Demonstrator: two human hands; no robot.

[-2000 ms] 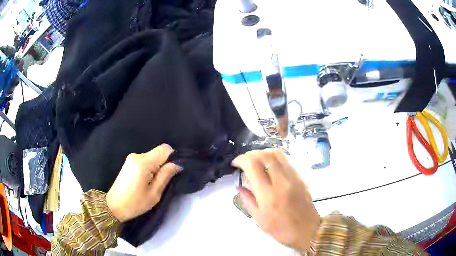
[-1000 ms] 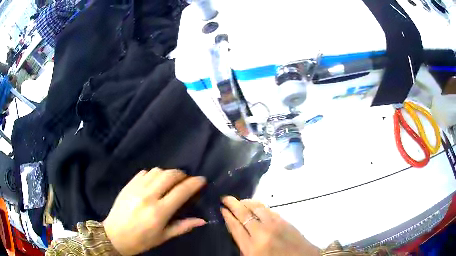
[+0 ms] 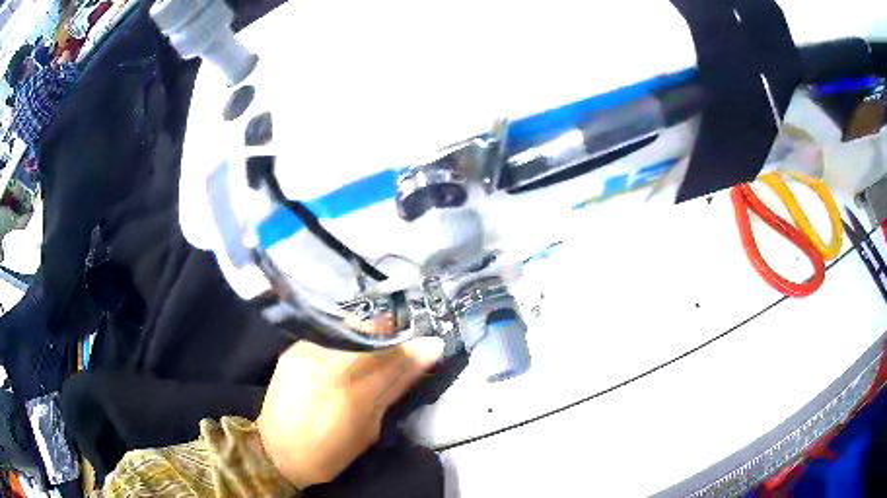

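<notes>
The black garment (image 3: 195,336) lies heaped left of the sewing machine head (image 3: 389,88), and part of it runs under my hand to the presser foot area (image 3: 433,316). My left hand (image 3: 331,404) is at the bottom centre, on the garment. Its thumb tip is right beside the presser foot, with a fold of black cloth below it. The other fingertips are hidden behind the curved metal guard (image 3: 292,302). My right hand is not in view.
A grey ribbed knob (image 3: 501,340) stands right of the foot. A black cloth strip (image 3: 739,97) hangs over the machine arm. Scissors with red-orange and yellow handles (image 3: 783,243) lie at the right. A ruler strip (image 3: 807,443) runs along the front table edge.
The view has moved closer to the machine, which now sits further left. My left hand has moved from the cloth in front up to the presser foot. My right hand has left the view.
</notes>
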